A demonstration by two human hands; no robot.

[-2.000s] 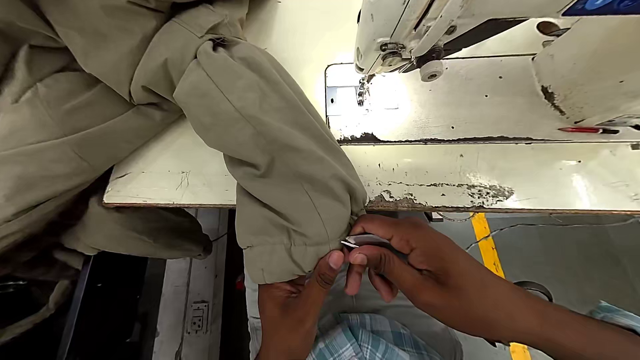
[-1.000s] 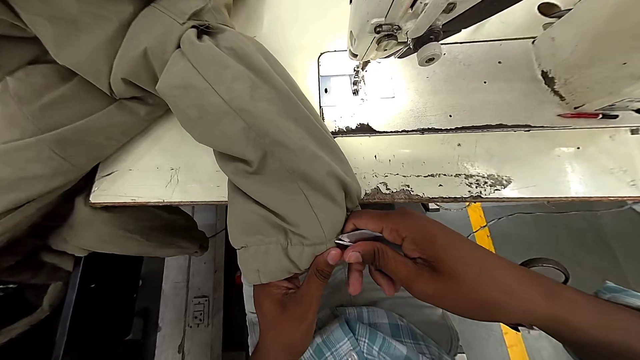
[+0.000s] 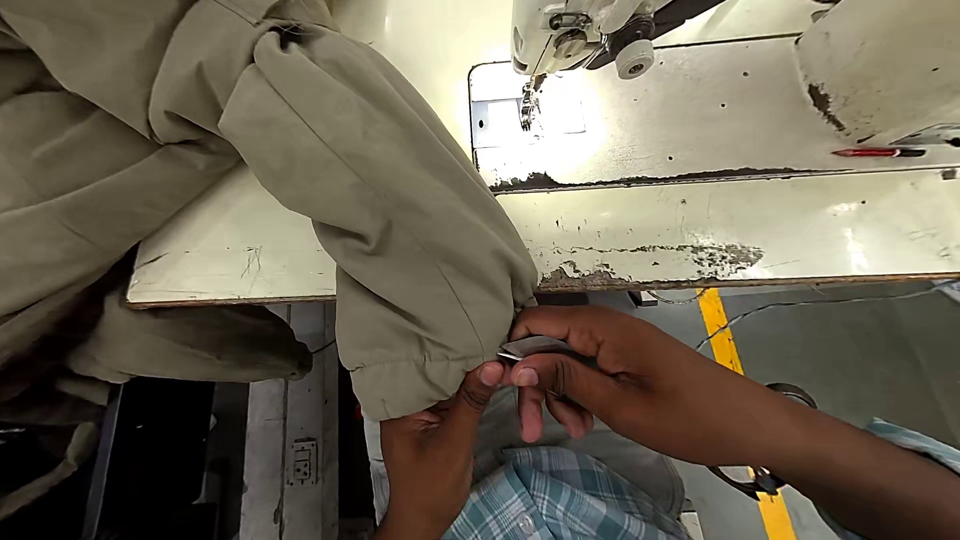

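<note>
An olive-grey fabric garment [image 3: 405, 195] lies over the table, and its sleeve-like part with a gathered, cuffed end hangs down past the front edge. My left hand [image 3: 442, 442] grips the cuffed end from below, thumb on the lower right of the hem. In my right hand [image 3: 585, 367] is a small metal tool with a pointed tip [image 3: 536, 346], perhaps thread snips, pinched between thumb and fingers. Its tip is at the cuff's right corner, close to my left thumb. The rest of the tool is hidden in my palm.
Above stands a sewing machine [image 3: 585, 37], its lit needle area [image 3: 529, 109] behind the worn table edge [image 3: 825, 281]. A red pen [image 3: 877, 152] lies at the right. More of the garment is bunched at the left. Below are a socket plate [image 3: 302, 462] and yellow floor tape [image 3: 721, 337].
</note>
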